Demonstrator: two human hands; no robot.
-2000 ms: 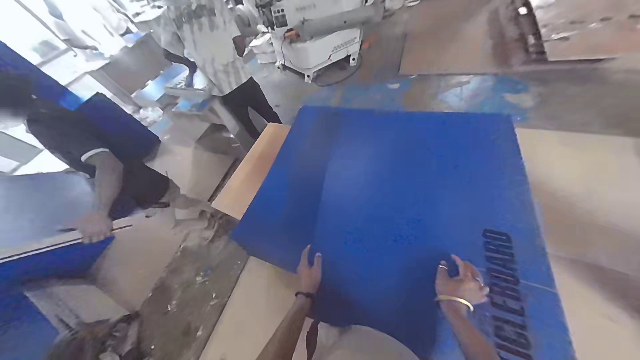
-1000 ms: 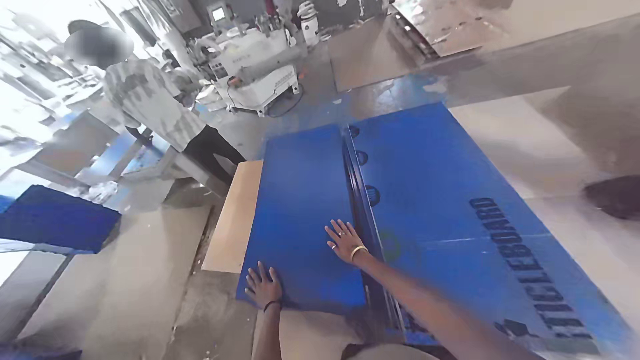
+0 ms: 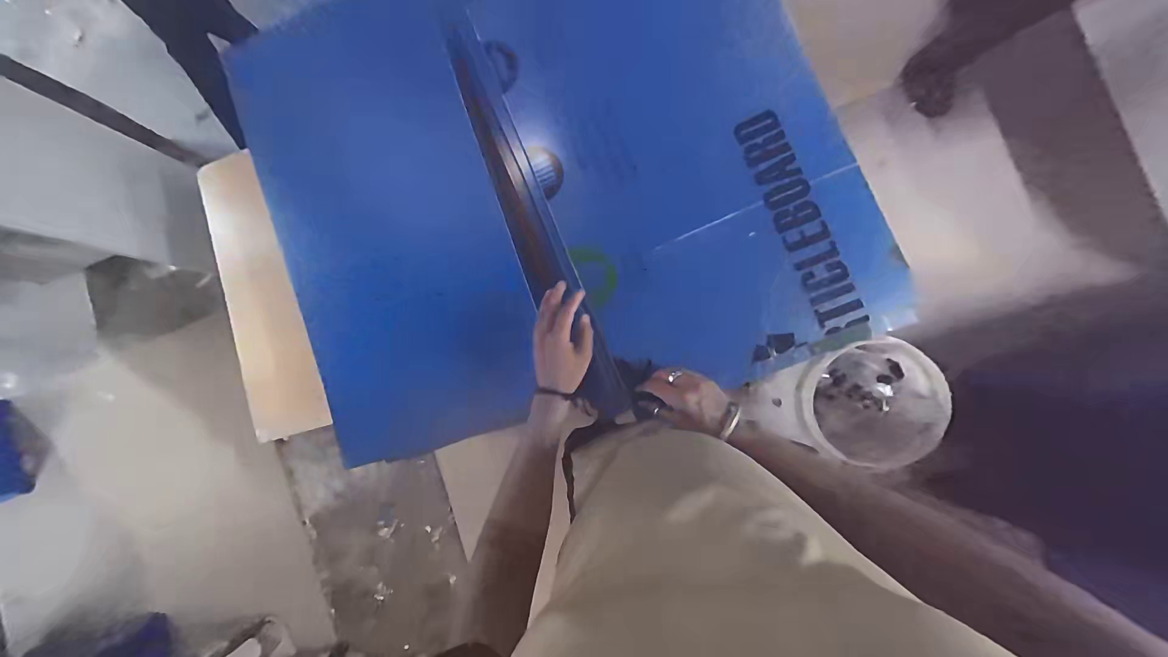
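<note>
A large blue board panel lies before me, its right edge along a long dark gap with narrow raised edges. Right of the gap is a blue printed sheet with large dark lettering and a green ring mark. My left hand lies over the near part of the gap's edges, fingers extended and holding nothing. Close to my body, at the near end of the gap, my right hand is curled around a small dark object, mostly hidden by the fingers.
A white round bucket with small dark bits inside stands by my right forearm. A tan board sticks out beneath the blue panel on the left. A person's dark-clothed legs are at the upper left. Pale scraps lie on the floor.
The view has tilted down. One second ago both hands lay flat on the left blue panel; now my left hand is at the gap and my right hand is curled at its near end.
</note>
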